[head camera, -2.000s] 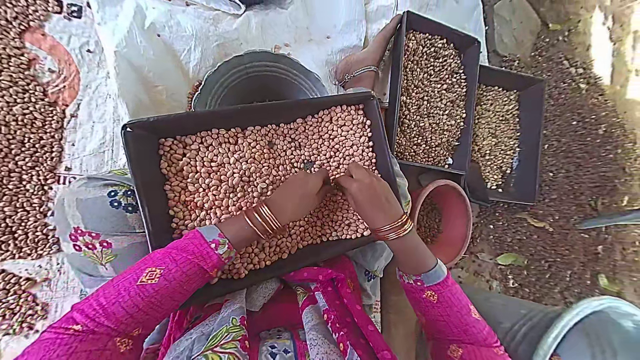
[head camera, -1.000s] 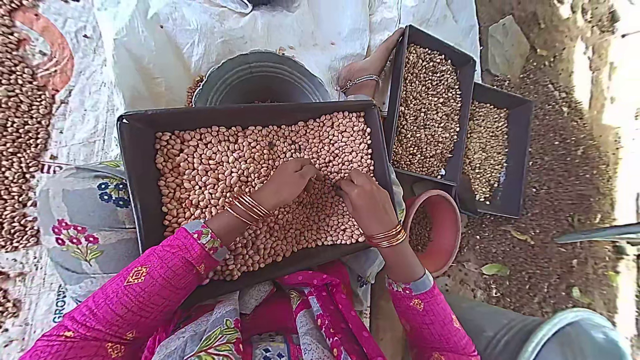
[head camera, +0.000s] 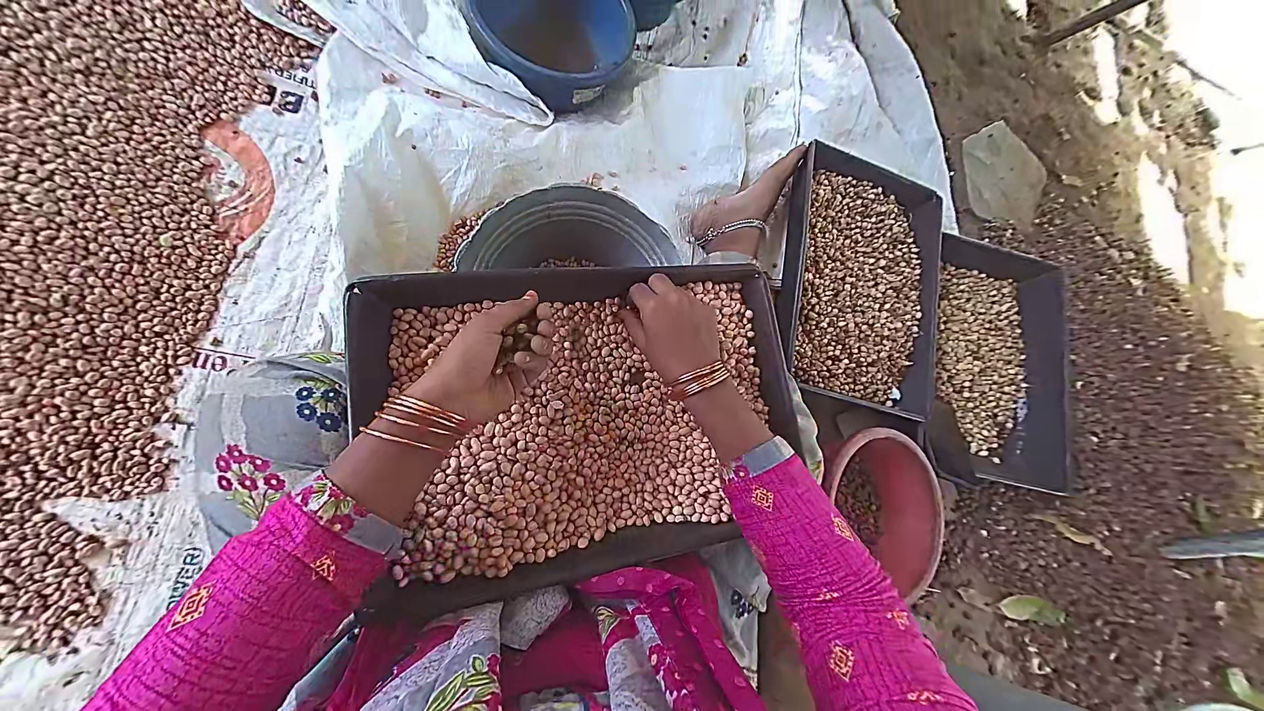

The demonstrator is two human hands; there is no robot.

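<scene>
A black rectangular tray (head camera: 360,336) full of pinkish-brown nuts or beans (head camera: 573,464) rests across my lap. My left hand (head camera: 494,360), palm turned up and fingers curled, holds several darker pieces above the left part of the tray. Over the upper right part, my right hand (head camera: 671,331) bends down at the nuts with its fingers drawn together; whether anything is between the fingertips is hidden. Metal bangles circle both wrists. Just beyond the tray's far edge stands a grey bucket (head camera: 568,227) with a few pieces at its bottom.
Two black trays (head camera: 933,286) (head camera: 1047,395) of smaller brownish pieces overlap at the right, near a bare foot (head camera: 736,219). A reddish tub (head camera: 913,513) sits below them. A blue tub (head camera: 558,49) stands on the white sheet (head camera: 652,128) ahead. A large heap of nuts (head camera: 99,247) spreads at the left.
My hands, close together over the middle of the tray before, have moved apart. My left hand has turned palm up, showing dark pieces in it. The view has shifted, bringing the blue tub into sight.
</scene>
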